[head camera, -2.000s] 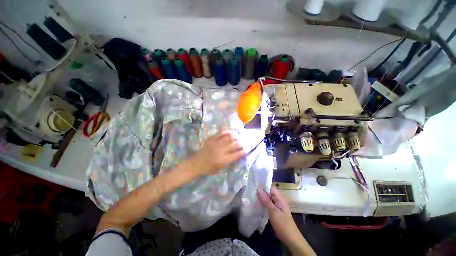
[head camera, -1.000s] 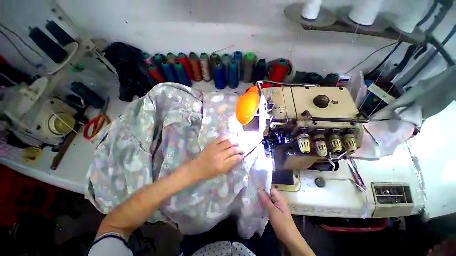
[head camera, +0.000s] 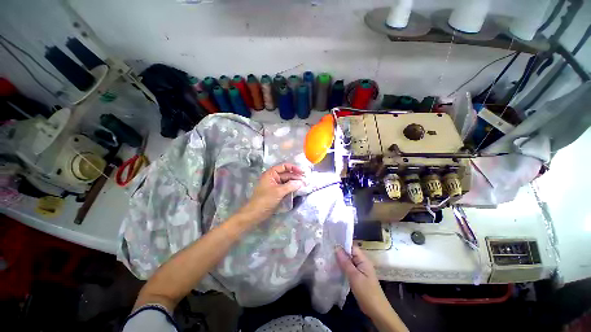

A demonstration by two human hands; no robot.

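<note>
The pale grey patterned garment piece lies crumpled across the table, its right edge at the overlock machine. My left hand pinches a fold of the cloth left of the brightly lit needle area. My right hand holds the cloth's lower right edge between thumb and fingers, near the table's front. An orange oval cover stands just above the needle area. Glare hides the presser foot and the cloth edge there.
Coloured thread spools stand along the wall. Scissors with orange-red handles lie at left near a second sewing machine. A slim pinkish tool and a recessed tray are at right. White thread cones stand overhead.
My left hand has gone from lying flat on the cloth to pinching a fold, slightly further up and left. My right hand has stayed at the lower edge. The view has shifted slightly.
</note>
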